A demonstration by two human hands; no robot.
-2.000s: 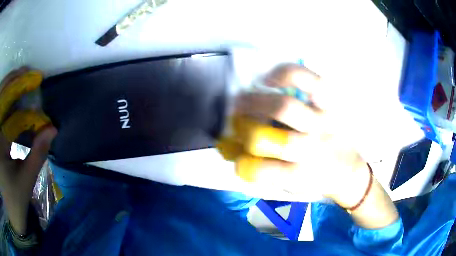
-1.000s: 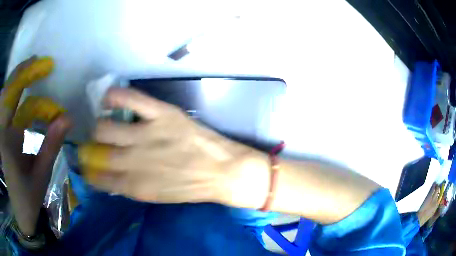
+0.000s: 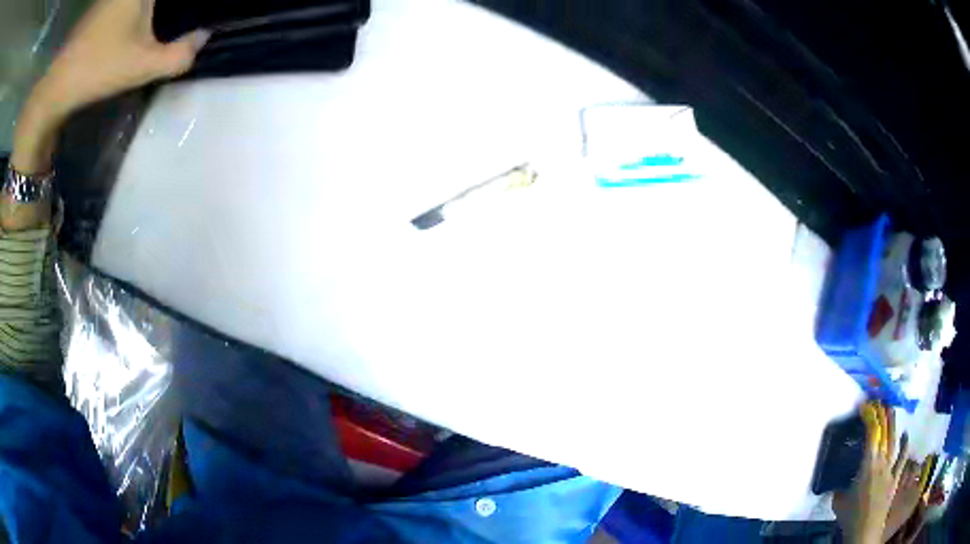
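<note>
My left hand (image 3: pixel 112 55) is at the top left, cut by the picture's edge, with a metal watch at the wrist. Its fingers are on the near end of a black phone-like slab (image 3: pixel 282 48), with the thumb at the slab's edge. Another black shape lies right behind the slab; I cannot tell if it is a second phone. My right hand is out of the picture. A thin scraper (image 3: pixel 473 197) with a dark tip lies on the white tabletop (image 3: pixel 319 266).
A clear packet with a teal stripe (image 3: pixel 644 149) lies at the far side. A blue bin (image 3: pixel 851 303) with bottles is at the right. Below it, a neighbour's hand (image 3: pixel 877 478) with yellow finger cots is beside a small black phone (image 3: pixel 840 455). Crumpled clear plastic (image 3: pixel 117 372) is at the left.
The view has shifted. The NUU phone has left the tabletop's middle. My right hand has gone out of the picture. My left hand is now at the top left on a black slab.
</note>
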